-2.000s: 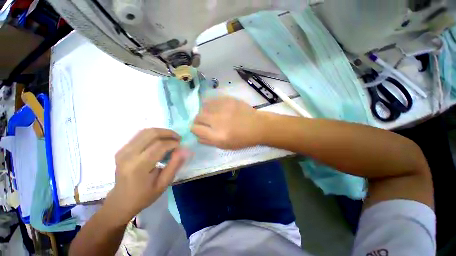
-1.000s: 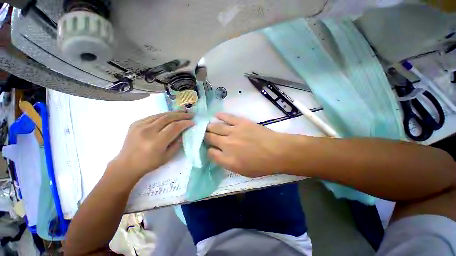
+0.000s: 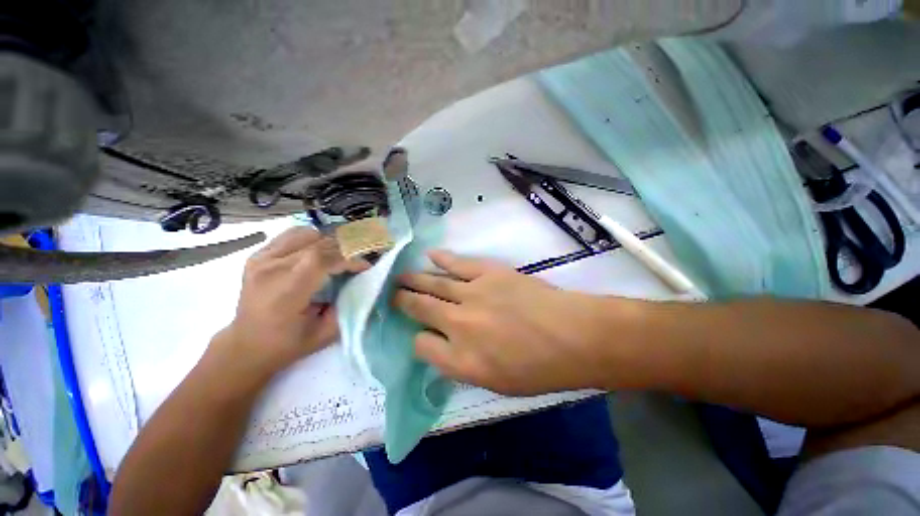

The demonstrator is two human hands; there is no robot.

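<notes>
The mint collar piece (image 3: pixel 404 378) lies under the presser foot area (image 3: pixel 364 239) and runs toward me, its lower end hanging over the table's front edge. Its upper layer is folded up along the left side. My left hand (image 3: pixel 288 297) is at the left of the presser foot, fingers bent with the tips together at the cloth's edge; part of the fingertips is hidden. My right hand (image 3: pixel 494 323) lies on the piece from the right, fingers spread and pressing on it. The sewing machine (image 3: pixel 303 91) fills the top left.
Black thread snips (image 3: pixel 560 207), slim grey tweezers (image 3: pixel 580 175) and a white-handled tool (image 3: pixel 651 257) lie right of the needle. Waiting mint strips (image 3: pixel 696 171) lie beyond them. Black-handled scissors (image 3: pixel 857 242) are at far right. A blue-edged holder (image 3: pixel 76 373) stands at left.
The view has moved closer to the machine head. The left hand has moved up beside the presser foot. The right hand has flattened on the cloth, whose end now hangs lower over the edge.
</notes>
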